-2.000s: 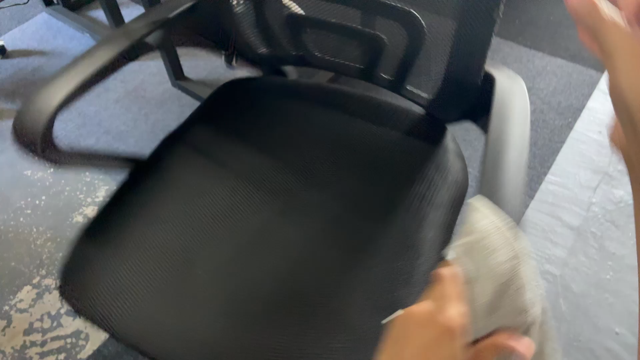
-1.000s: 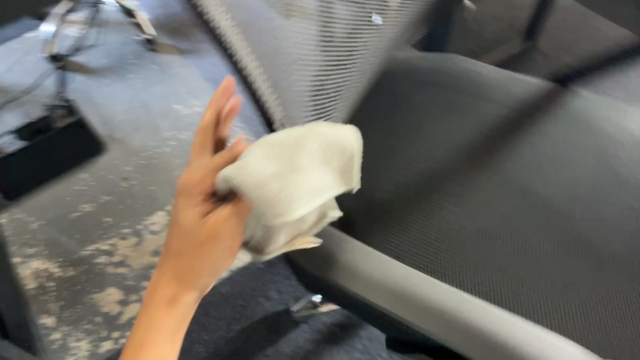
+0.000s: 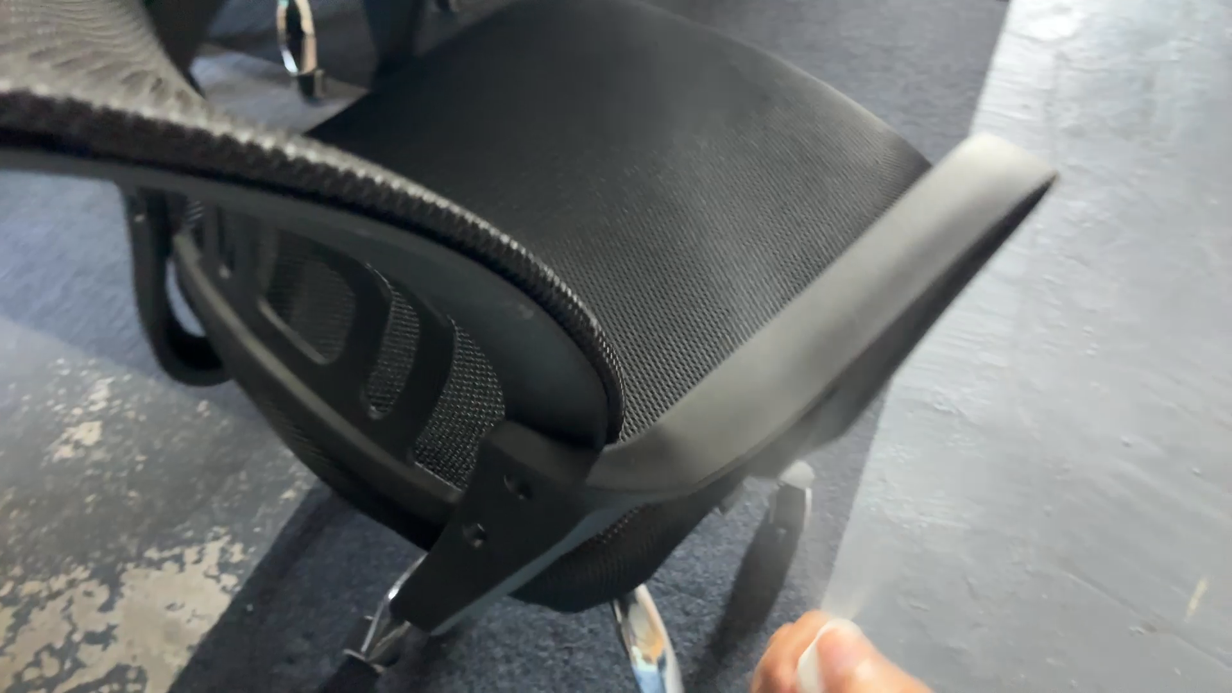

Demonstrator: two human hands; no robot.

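A black mesh office chair is seen from behind and above, its seat (image 3: 616, 173) beyond the curved backrest (image 3: 462, 231). The near armrest (image 3: 847, 327) slopes up to the right and looks hazy. My right hand (image 3: 837, 659) is at the bottom edge, right of centre, below the armrest and apart from it. Its fingers close around a small white part, which looks like a spray nozzle, with a faint pale mist above it. The rest of what it holds is cut off by the frame. My left hand and the cloth are out of view.
Chrome chair-base legs (image 3: 647, 640) show under the chair. Dark blue carpet (image 3: 539, 650) lies beneath it, with worn grey flooring (image 3: 125, 539) at the left and a grey painted floor strip (image 3: 1068, 433) at the right. Another chrome leg (image 3: 296, 38) stands at the top left.
The view has shifted to the chair's back. My left hand, holding a pale cloth one second ago, has left the view. My right hand now shows at the bottom with the white part.
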